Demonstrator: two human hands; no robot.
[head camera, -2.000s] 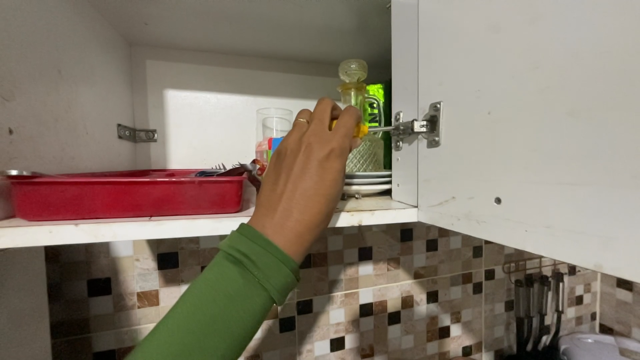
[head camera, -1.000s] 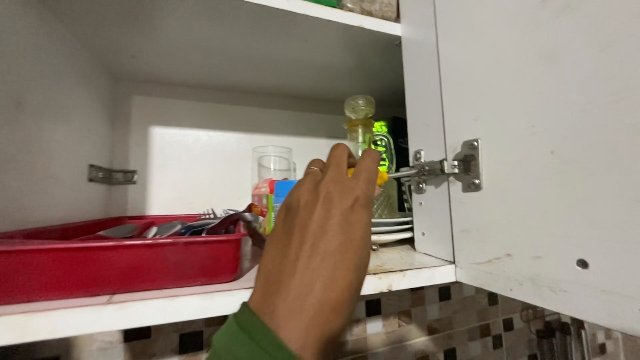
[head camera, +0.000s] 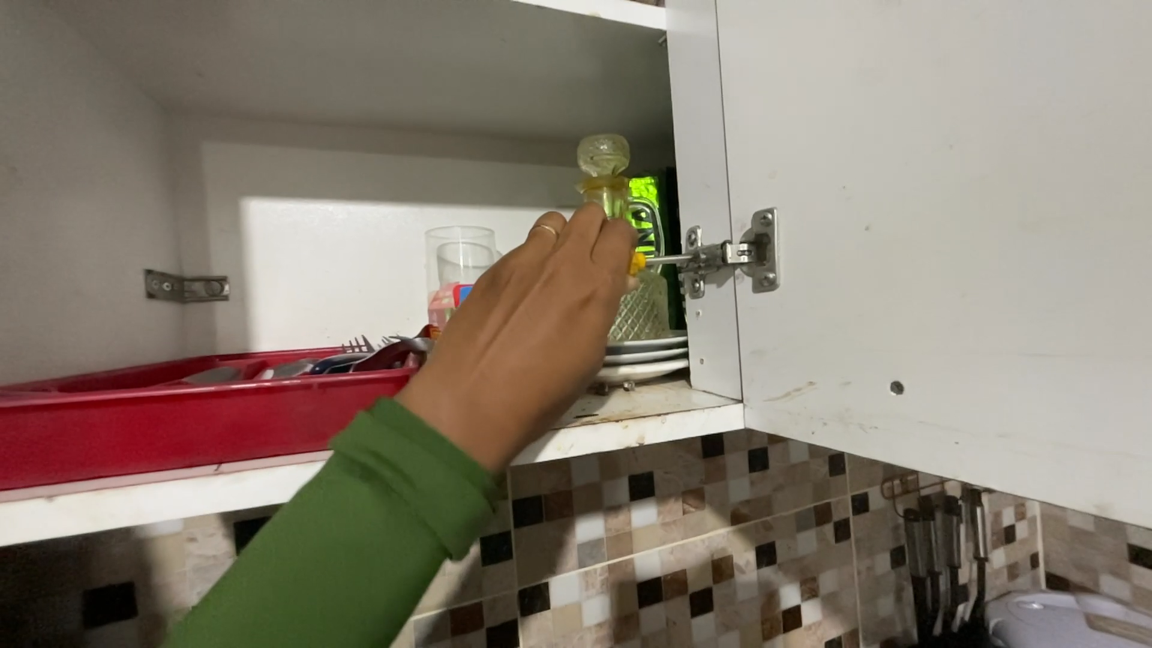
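Observation:
My left hand (head camera: 540, 333), in a green sleeve and with a ring on one finger, is closed around the yellow handle (head camera: 637, 263) of a screwdriver. Its metal shaft (head camera: 666, 260) points right, and its tip meets the metal cabinet hinge (head camera: 727, 256) that joins the side panel to the open white door (head camera: 936, 225). Most of the handle is hidden behind my fingers. Just behind the hand stands a patterned glass bottle with a round stopper (head camera: 603, 155). My right hand is out of view.
On the shelf (head camera: 648, 430), a red cutlery tray (head camera: 198, 418) stands left, clear glasses (head camera: 461, 245) behind my hand, and stacked plates (head camera: 643, 369) under the bottle. A second hinge part (head camera: 187, 286) is on the left wall. Kitchen utensils (head camera: 945, 558) hang below the door.
The view has shifted. My left hand stays at the hinge with the screwdriver held throughout.

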